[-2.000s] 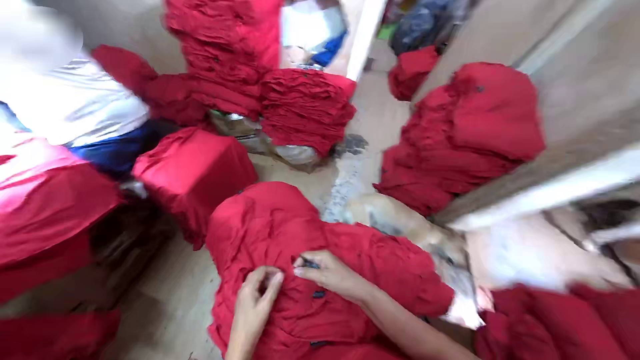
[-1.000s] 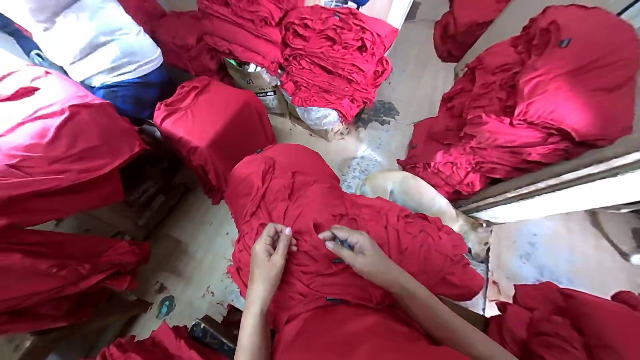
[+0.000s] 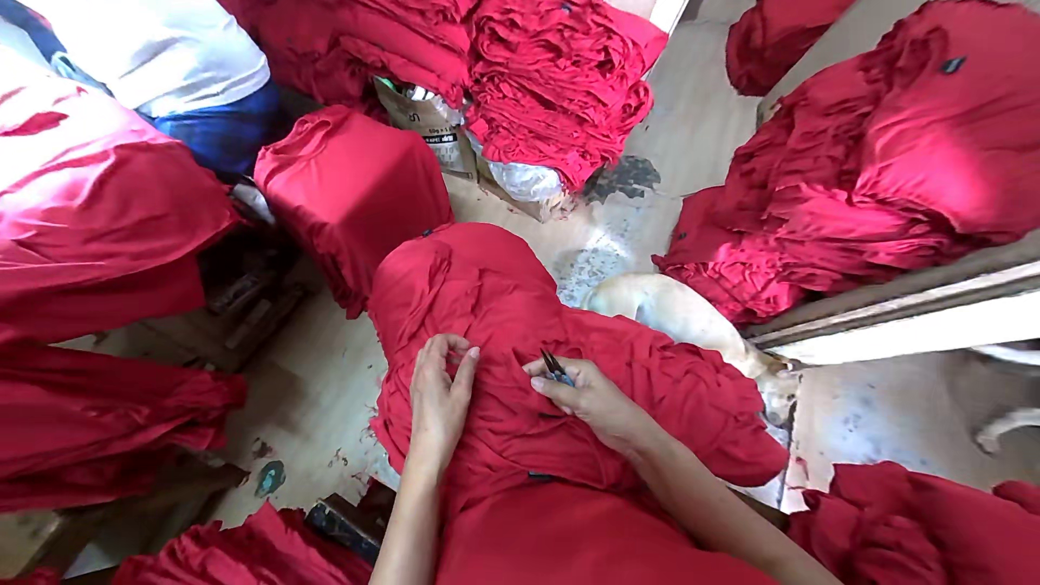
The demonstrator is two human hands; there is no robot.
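My left hand point(image 3: 443, 394) is over a heap of red fabric garments point(image 3: 487, 284) in front of me, its thumb and fingers apart and nothing visible between them. Just to its right, my right hand point(image 3: 581, 394) holds small thread snips point(image 3: 556, 370) with dark pointed blades and a bluish body; the tips point up and left. The thumb and forefinger of that hand are near a raised fold of the red cloth. Small dark labels show on the heap, one of them point(image 3: 540, 476) below my hands.
Piles of red garments stand at the back point(image 3: 561, 89), right point(image 3: 934, 154) and left point(image 3: 97, 236). A dog point(image 3: 674, 309) lies on the floor beside the heap. A person in a white top point(image 3: 171, 49) is at upper left. A paper bag point(image 3: 431, 130) stands behind.
My hands stay over the heap, and my left hand's thumb and fingers have spread wider apart. The snips remain in my right hand. The view has shifted.
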